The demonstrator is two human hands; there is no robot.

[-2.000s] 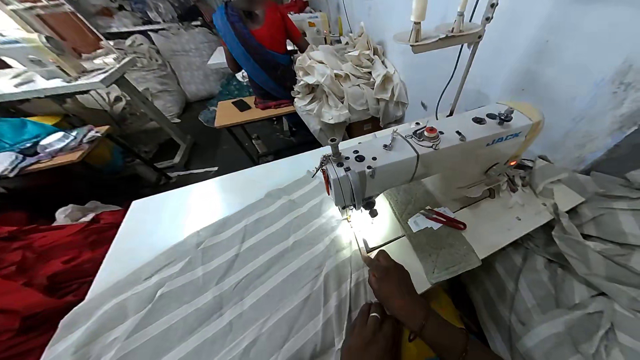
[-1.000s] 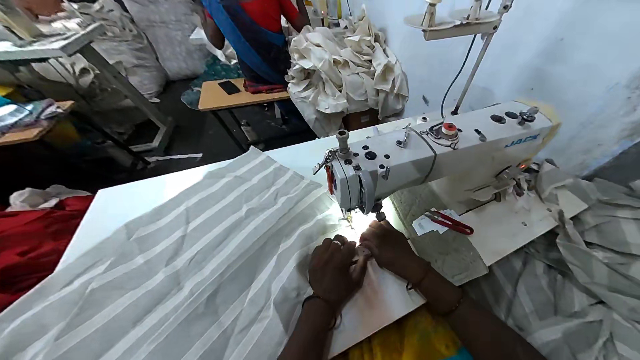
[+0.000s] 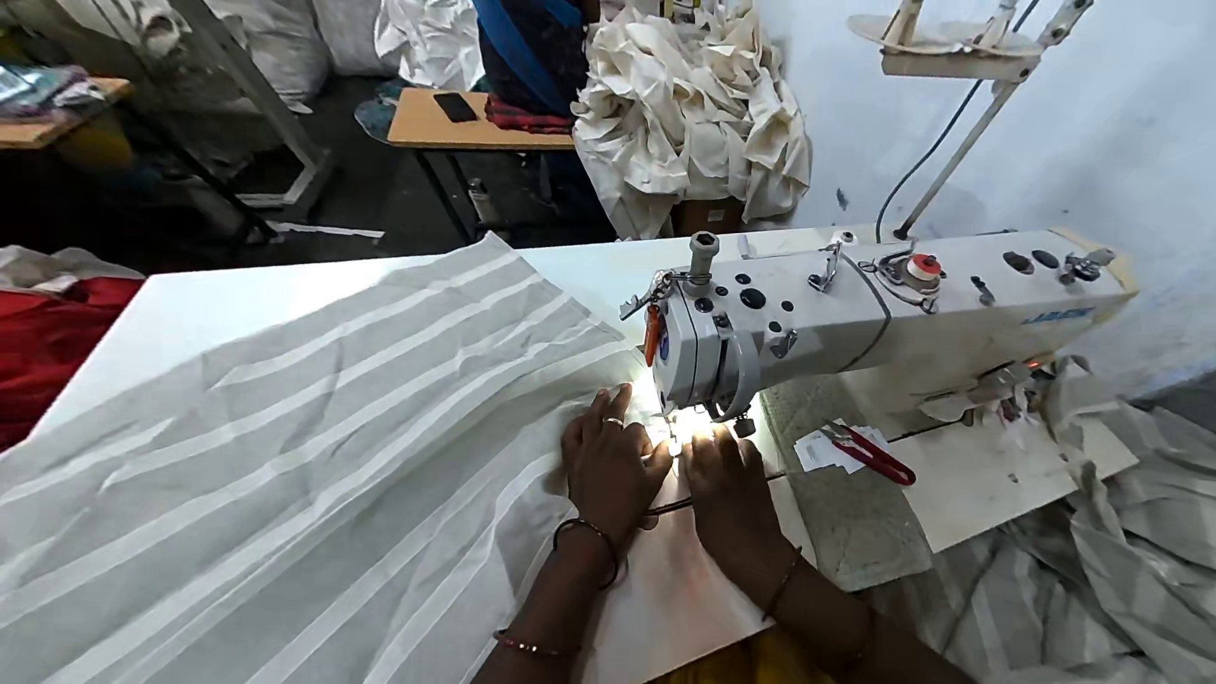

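Note:
A white Jack industrial sewing machine [image 3: 807, 313] stands on the white sewing table, its lamp lighting the needle area. Grey striped fabric [image 3: 332, 456] spreads over the table to the left and reaches the presser foot. My left hand [image 3: 613, 465] lies palm down on the fabric's right edge, just left of the needle, its fingers apart. Close to the presser foot, my right hand [image 3: 727, 484] rests with its fingertips beside the needle area; glare hides whether it grips the cloth edge. Red-handled thread snips [image 3: 874, 456] lie on small white papers [image 3: 822, 450] right of the hands.
Beyond the table are a wooden bench [image 3: 513, 138] with a black phone [image 3: 456, 106], a seated person in dark clothing, and a heap of cream cloth [image 3: 689, 123]. More striped fabric [image 3: 1007, 589] hangs at the right. Red cloth [image 3: 66, 332] lies at the left. A thread stand [image 3: 959, 62] rises behind.
Two seconds ago both hands were lower, near the table's front edge; they are now up at the needle area. The fabric's far corner has shifted toward the machine since one second ago.

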